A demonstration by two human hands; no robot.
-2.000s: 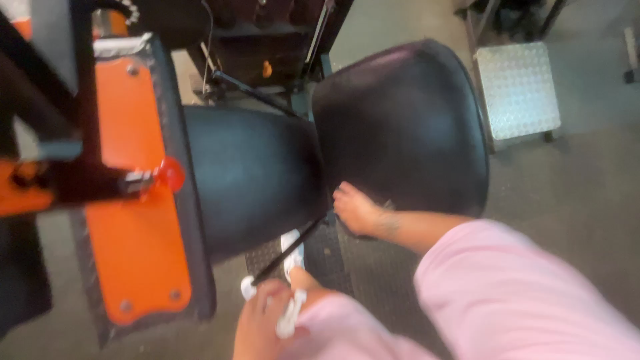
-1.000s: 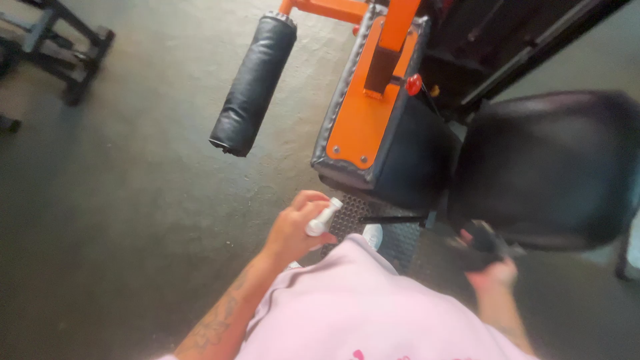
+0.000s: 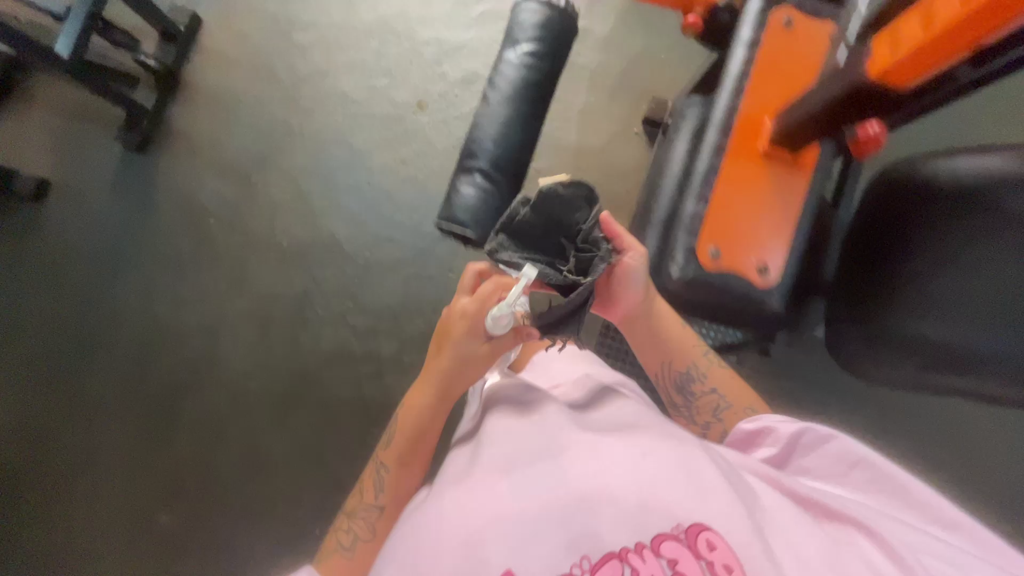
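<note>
My left hand (image 3: 480,320) is closed around a white plastic spray nozzle (image 3: 510,304), whose lower part is hidden by the fingers and shirt. A dark frayed cloth (image 3: 560,232) is gripped at its right side by my right hand (image 3: 624,276); its lower left part lies against the fingers of my left hand. Both hands are close together in front of my pink shirt. Just beyond the cloth is a black padded roller (image 3: 512,120) of an exercise machine.
On the right stand the machine's orange plate (image 3: 764,152) on a black pad, a red knob (image 3: 866,138) and a black seat (image 3: 928,272). A metal equipment frame (image 3: 152,64) stands on the dark floor (image 3: 264,240) at the upper left.
The view has shifted left over the machine. My right hand, on the seat two seconds ago, has come beside my left hand with the dark cloth, which is now spread between them.
</note>
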